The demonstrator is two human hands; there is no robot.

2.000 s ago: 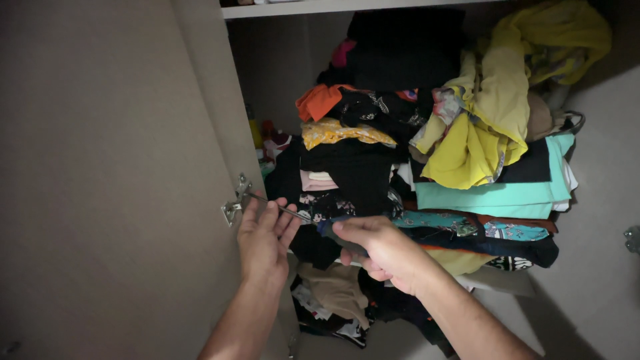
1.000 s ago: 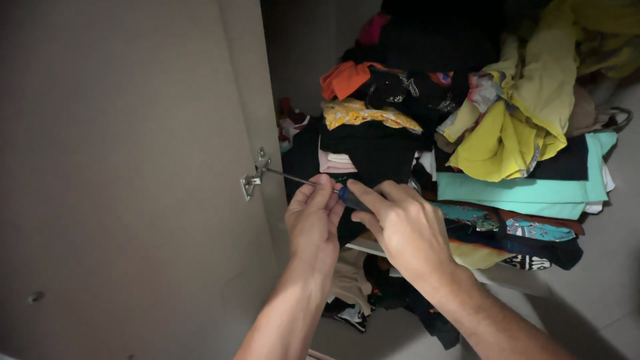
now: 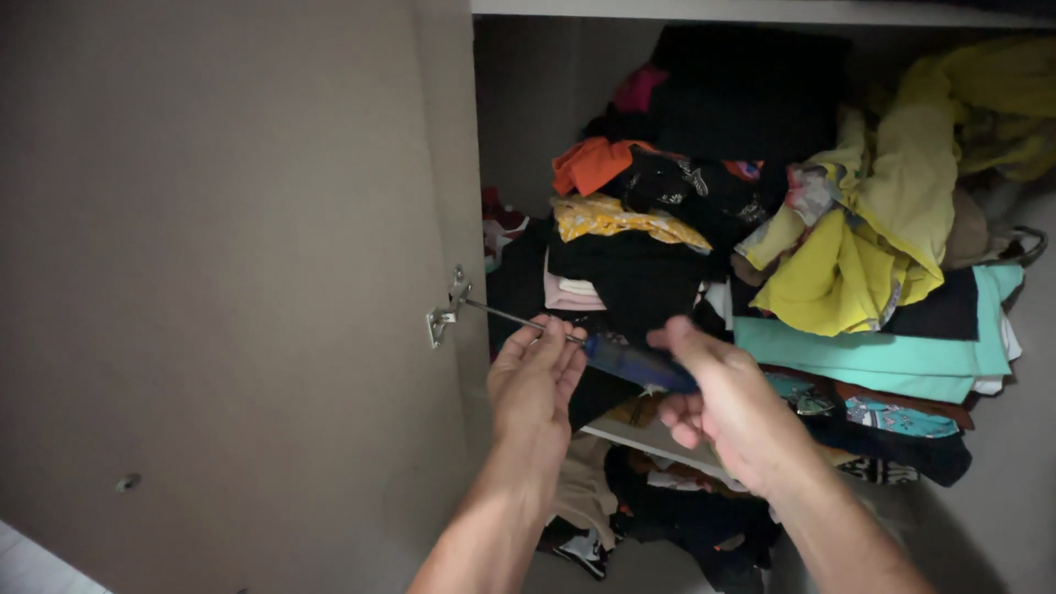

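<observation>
A screwdriver (image 3: 635, 363) with a blue handle lies nearly level, its thin metal shaft pointing left at a metal cabinet hinge (image 3: 450, 307). The tip meets or almost meets the hinge, which joins the grey door to the cabinet's side. My left hand (image 3: 540, 371) pinches the shaft between thumb and fingers, just ahead of the handle. At the handle's rear end is my right hand (image 3: 726, 404), thumb raised off it and fingers loosely curled; whether the palm touches the handle is hard to tell.
The open cabinet door (image 3: 231, 247) fills the left side. Folded and heaped clothes, among them a yellow garment (image 3: 833, 272) and a mint-green cloth (image 3: 858, 355), lie on the shelf behind my hands. More clothes (image 3: 693, 503) are beneath the shelf edge (image 3: 660, 454).
My right hand has loosened from the screwdriver handle, exposing more of it, while my left hand stays at the shaft. The view has shifted.
</observation>
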